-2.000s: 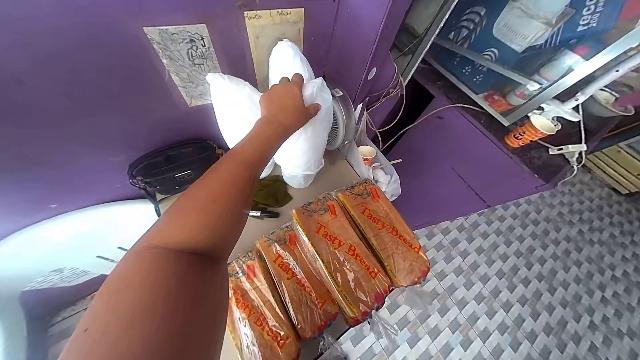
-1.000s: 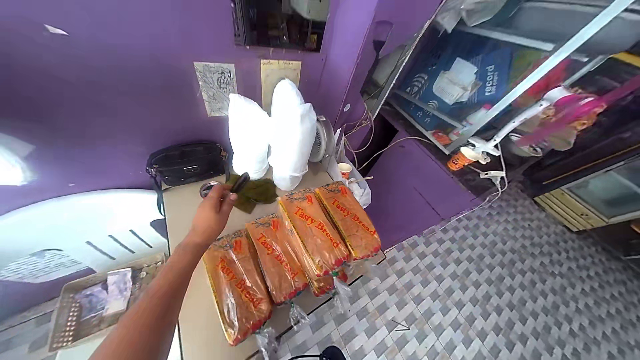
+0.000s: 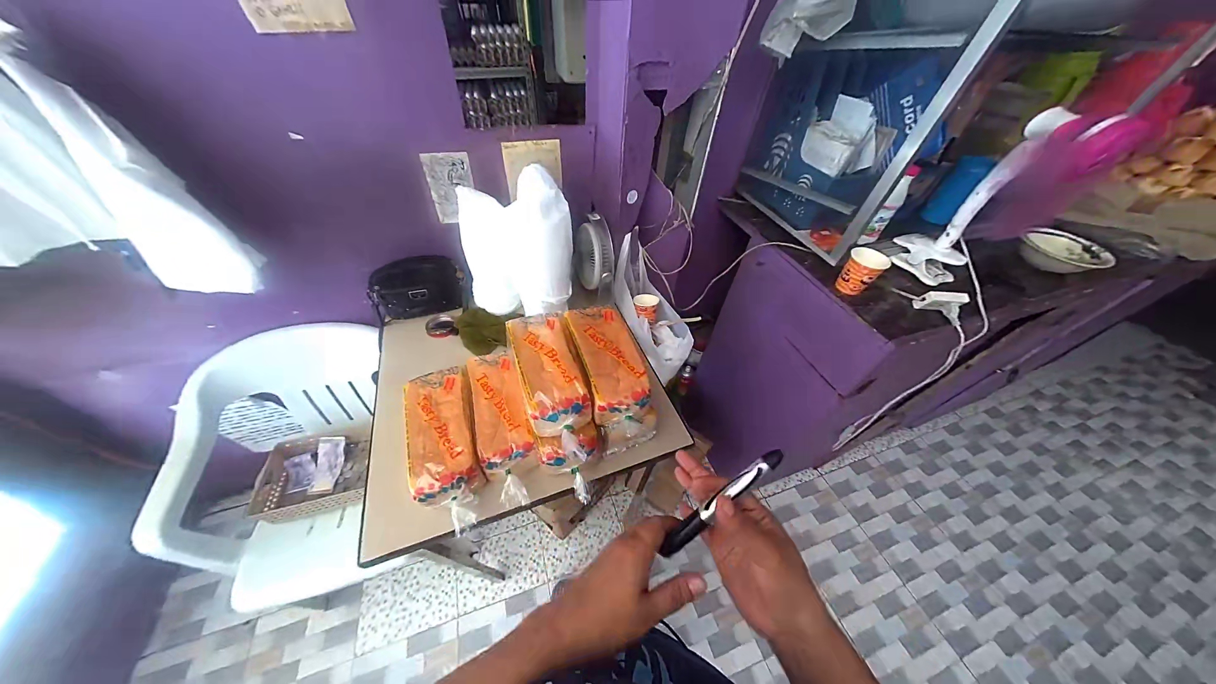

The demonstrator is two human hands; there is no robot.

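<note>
A black-and-white marker pen (image 3: 720, 503) lies slantwise between my hands, above the floor in front of the table. My right hand (image 3: 755, 556) holds it, thumb against the barrel and fingers behind. My left hand (image 3: 627, 584) is at the pen's lower end, thumb spread from the fingers; whether it also grips the pen is unclear. Several bagged bread loaves (image 3: 437, 432) labelled "Tasty Bread" rest on the table (image 3: 389, 513), the right ones stacked. Behind them are white filled plastic bags (image 3: 541, 237), a dark green cloth (image 3: 482, 331) and a tape roll (image 3: 441, 326).
A white plastic chair (image 3: 275, 370) holding a basket (image 3: 309, 484) stands left of the table. A black bag (image 3: 416, 285) and small fan (image 3: 595, 252) are at the wall. On the right, a purple counter (image 3: 788, 332) carries a paper cup (image 3: 863, 272) and cables.
One hand was on the white bags, then above the table's back left with a dark object. Now both hands are together in front of the table with the pen. The view has shifted.
</note>
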